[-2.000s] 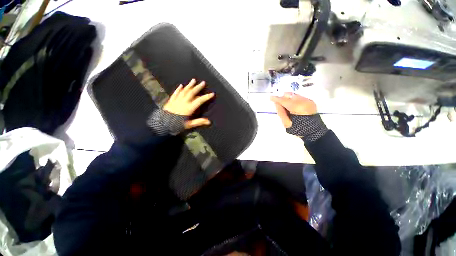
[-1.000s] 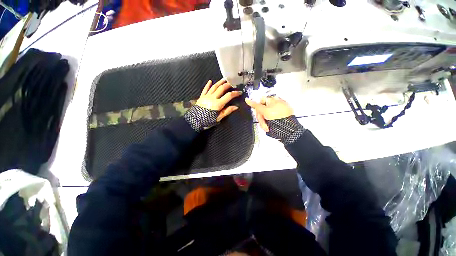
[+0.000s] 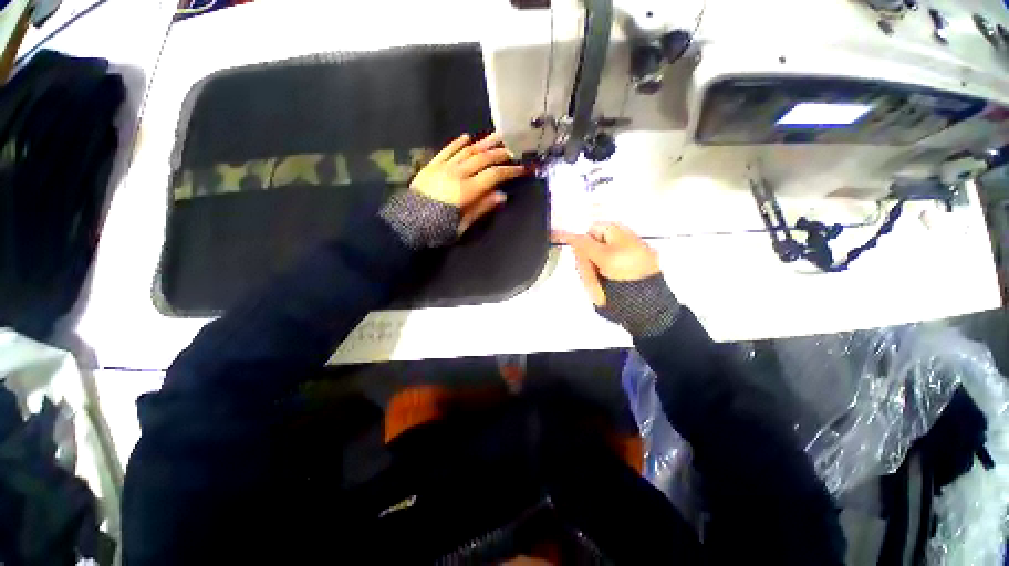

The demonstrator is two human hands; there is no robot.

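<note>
A black padded mesh back panel [image 3: 332, 111] with a camouflage webbing band [image 3: 299, 171] lies flat on the white table, its right edge at the presser foot and needle [image 3: 544, 164]. My left hand [image 3: 465, 180] lies flat on the panel, fingers spread, fingertips beside the presser foot. My right hand [image 3: 611, 257] is at the panel's right edge, below the needle, fingertips at the edge. Whether it pinches the edge is too small to tell. The panel's upper right part passes behind the machine head.
The sewing machine's control panel [image 3: 819, 114] is at the upper right, with a black jointed metal piece [image 3: 813, 238] below it. A dark stack [image 3: 55, 188] is at the left, a white sack [image 3: 83, 426] lower left, clear plastic [image 3: 874, 409] lower right.
The panel first turned and slid right to the needle with my left hand on it. Since then my right hand has moved from the needle down along the panel's edge.
</note>
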